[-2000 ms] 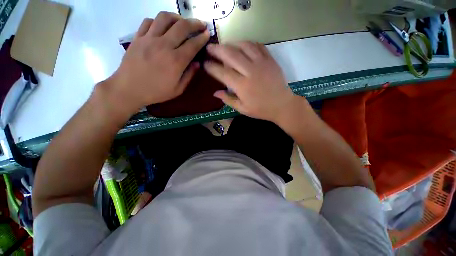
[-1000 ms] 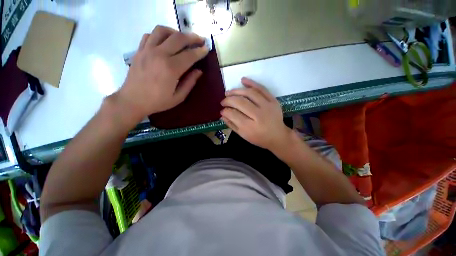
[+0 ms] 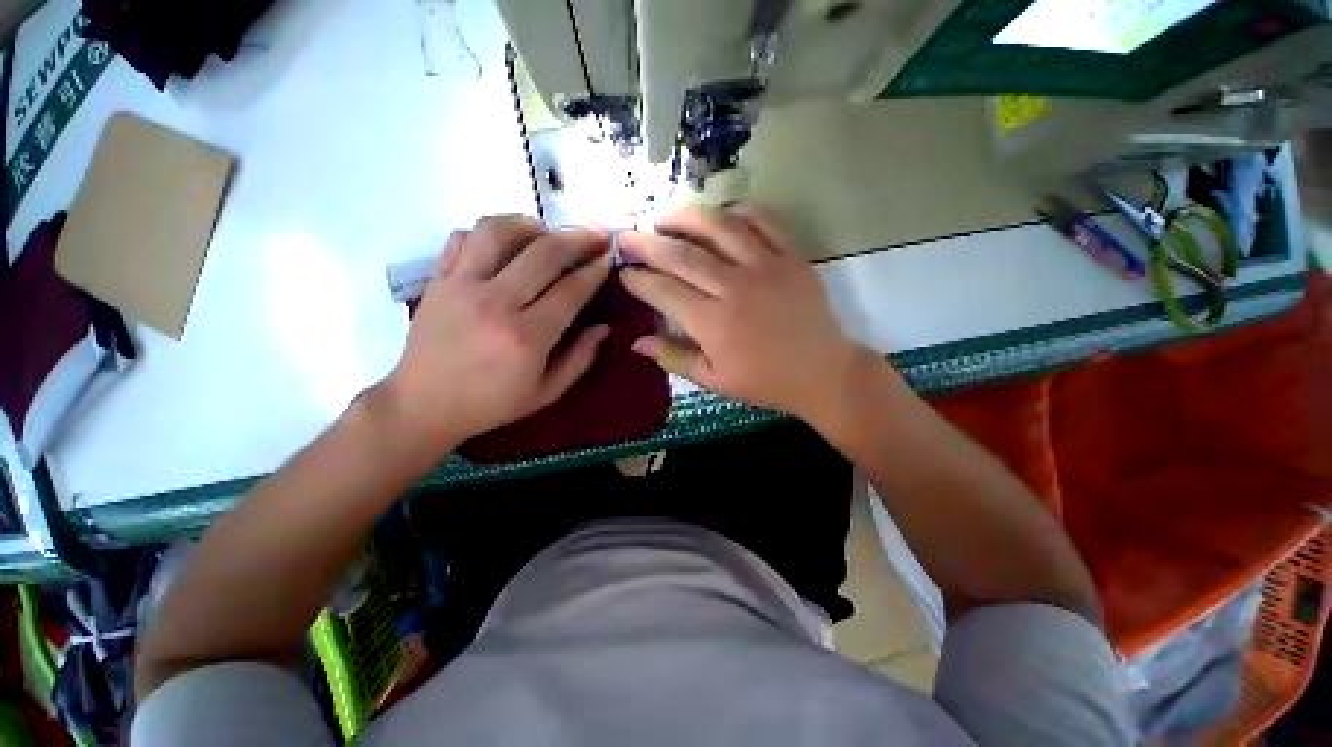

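Note:
A maroon pocket piece (image 3: 574,413) lies on the front of the table, its rounded lower end at the green edge. A white strip (image 3: 411,277) shows at its upper left. My left hand (image 3: 504,329) presses on its left and upper part, fingertips near the needle area. My right hand (image 3: 745,314) has its fingertips on the upper right corner, close to my left fingertips. The sewing machine (image 3: 862,66) stands over the lit needle area (image 3: 621,183), just beyond my fingers. The tan template (image 3: 146,219) lies apart at the left.
Dark maroon pieces lie in a heap (image 3: 173,32) at the back left. More maroon fabric (image 3: 44,329) lies at the left edge beside a white curved holder (image 3: 73,391). Yellow-green scissors (image 3: 1195,266) and a purple tool (image 3: 1106,248) lie at the right. Orange cloth (image 3: 1169,423) hangs below right.
My right hand has moved from the piece's right edge up to its top corner beside my left hand. The view has tilted up, showing more of the machine head.

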